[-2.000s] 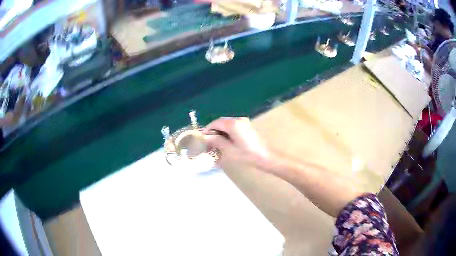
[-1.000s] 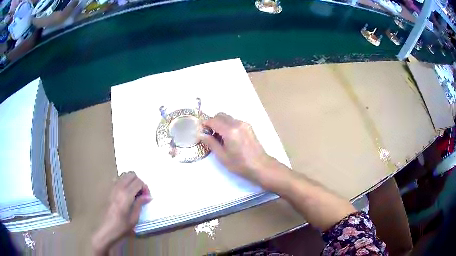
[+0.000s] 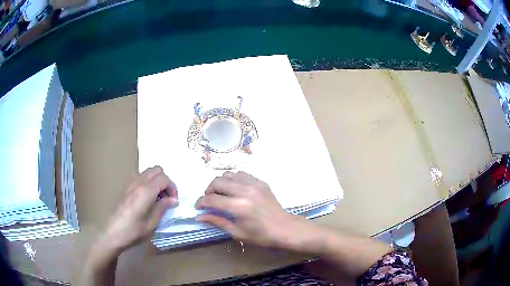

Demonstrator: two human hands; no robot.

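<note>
A gold openwork metal stand (image 3: 222, 134) with a pale round centre and short upright posts lies on the stack of white wrapping paper (image 3: 279, 111). My left hand (image 3: 146, 204) and my right hand (image 3: 240, 204) are at the near edge of the stack, below the stand. Both hands pinch the near edge of the top paper sheet, which is lifted and folded up between them. Neither hand touches the stand. The fingertips partly hide the fold.
The spare paper stack (image 3: 25, 145) is at the far left. The green conveyor belt (image 3: 223, 42) runs beyond the bench, with gold stands (image 3: 421, 40) at the upper right. Cardboard (image 3: 386, 128) covers the bench. A loose cardboard sheet (image 3: 489, 117) is at the right end.
My right hand has let go of the stand, now resting on the paper, and moved down to the paper's near edge. My left hand has come up beside it, and the sheet's edge is lifted.
</note>
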